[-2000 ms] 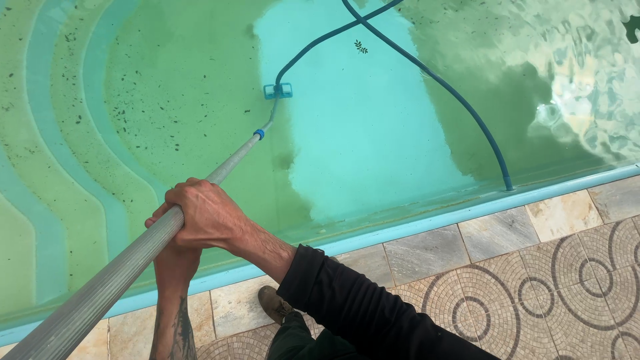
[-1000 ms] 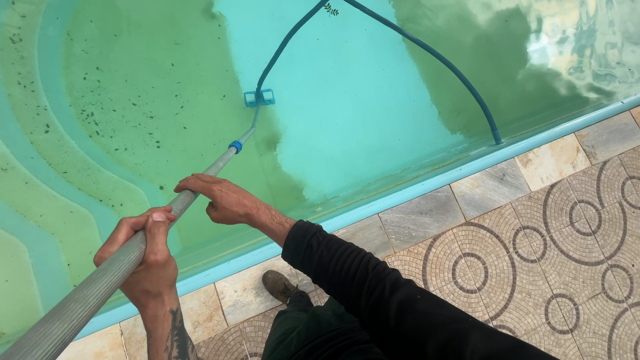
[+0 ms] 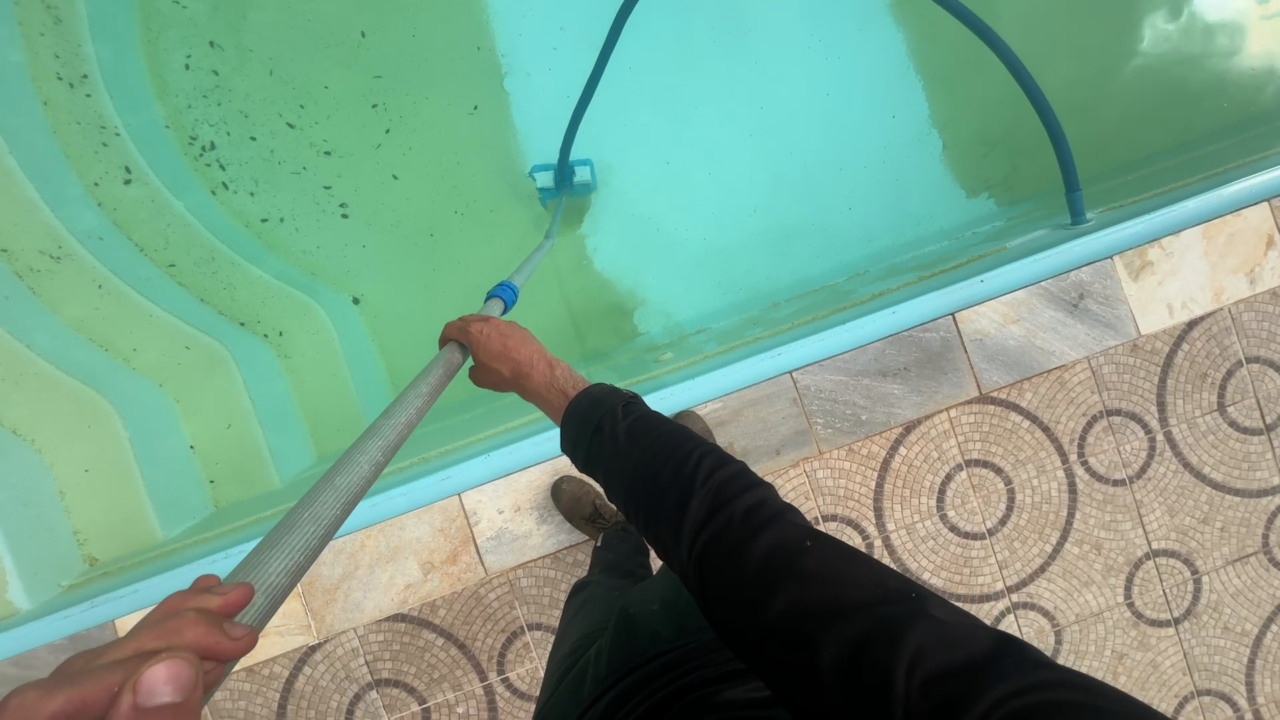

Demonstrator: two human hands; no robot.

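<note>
My right hand [image 3: 510, 360] is closed round a grey ribbed telescopic pole [image 3: 360, 470], just below its blue collar [image 3: 502, 294]. Near the bottom left corner, my left hand [image 3: 150, 650] grips the same pole farther back, its thumb showing. The pole slants down into the water to a blue pool vacuum head [image 3: 562, 180], which lies on the pool floor at the border between green sediment and a pale blue cleaned strip [image 3: 750, 150]. A dark blue hose [image 3: 590, 90] runs up from the head.
The hose's other stretch [image 3: 1030, 90] meets the pool wall at the right. Curved pool steps [image 3: 190, 330] lie at the left. My shoes [image 3: 585, 505] stand on the stone coping [image 3: 885, 370], beside patterned paving tiles [image 3: 970, 500].
My left hand has slid back along the pole toward the lower left, away from my right hand. The hands were together two seconds ago. The vacuum head remains underwater.
</note>
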